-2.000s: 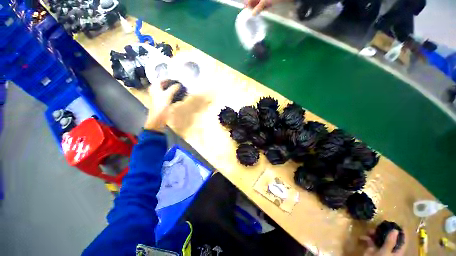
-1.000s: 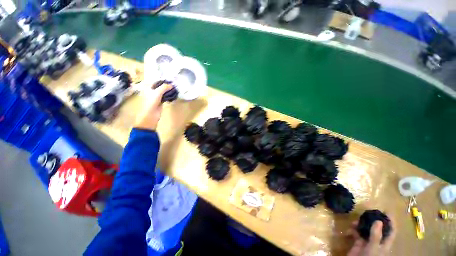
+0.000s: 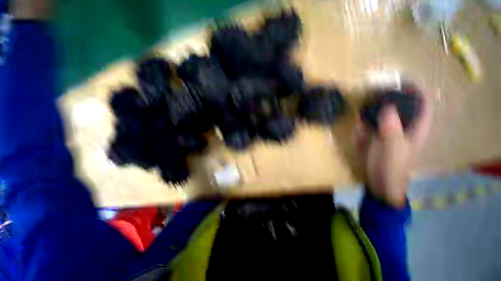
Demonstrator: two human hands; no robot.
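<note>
The view is blurred. My right hand holds a round black hair piece over the bench at the right, thumb across it. A heap of several black spiky hair pieces lies on the tan bench at the left and middle. My left arm reaches up the left edge; only a small blurred part of my left hand shows at the top left corner, cut off by the frame, and what it holds cannot be seen.
The green conveyor runs behind the bench. A small card with a white patch lies near the front edge. A yellow tool and a blurred white bottle are at upper right. A red stool is below left.
The view has swung down and to the right. The white hats have left the view. My left hand has moved to the top left corner; my right hand still holds a hair piece.
</note>
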